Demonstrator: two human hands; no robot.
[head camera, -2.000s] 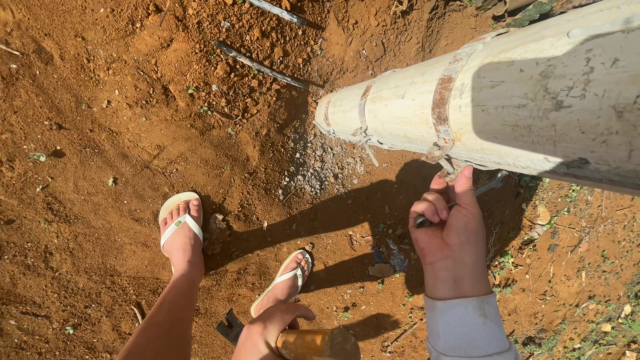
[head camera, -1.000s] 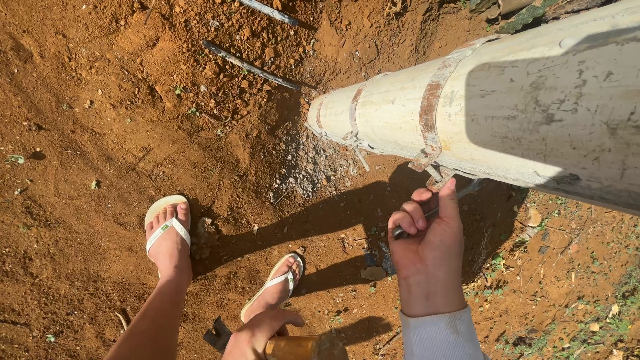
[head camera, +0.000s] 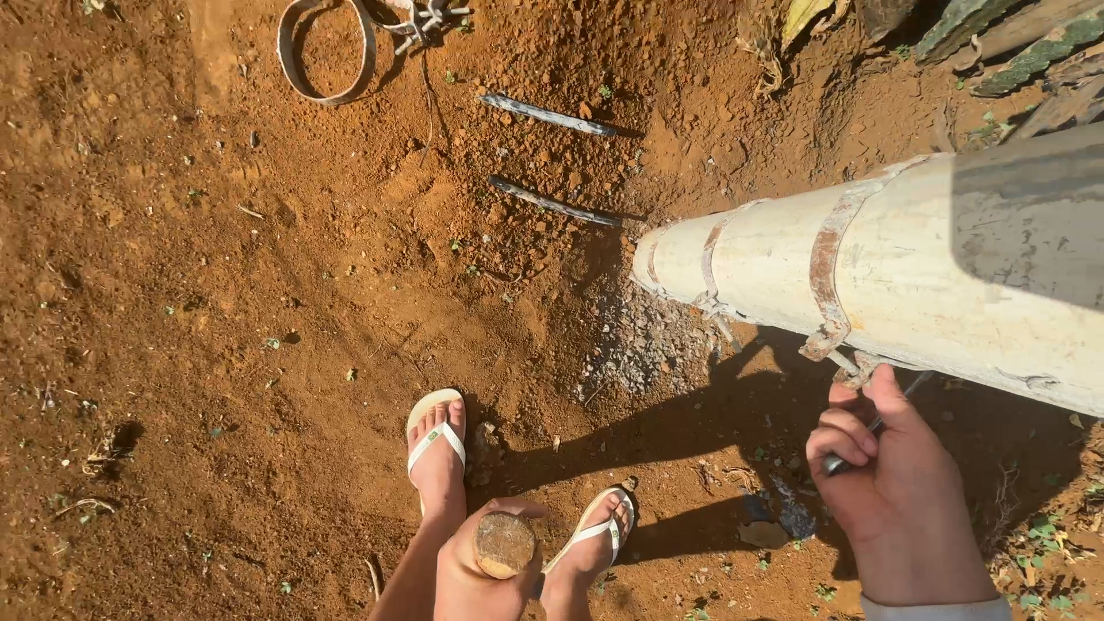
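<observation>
A whitish column (head camera: 914, 285) is ringed by rusty metal band clamps. My right hand (head camera: 893, 483) is at the lower side of the nearest clamp (head camera: 825, 267), with thumb and forefinger on the nut or lug at its bolt (head camera: 849, 364). A thin metal rod-like tool (head camera: 833, 464) is held in the curled fingers of that hand. At the bottom, my left hand (head camera: 474, 561) grips a tool by its wooden handle (head camera: 505, 545), whose round end faces up; the tool's head is mostly hidden.
A removed metal ring clamp (head camera: 369, 52) lies on the reddish soil at the top, beside wire or bolt pieces (head camera: 423, 21). Two greyish strips (head camera: 552, 115) lie near the column's base. My feet in white flip-flops (head camera: 438, 444) stand below. Dry leaves and wood (head camera: 1026, 43) are at upper right.
My left hand has turned the wooden handle so its round end faces the camera. The right hand stays at the clamp's bolt, with the thin tool in its fingers.
</observation>
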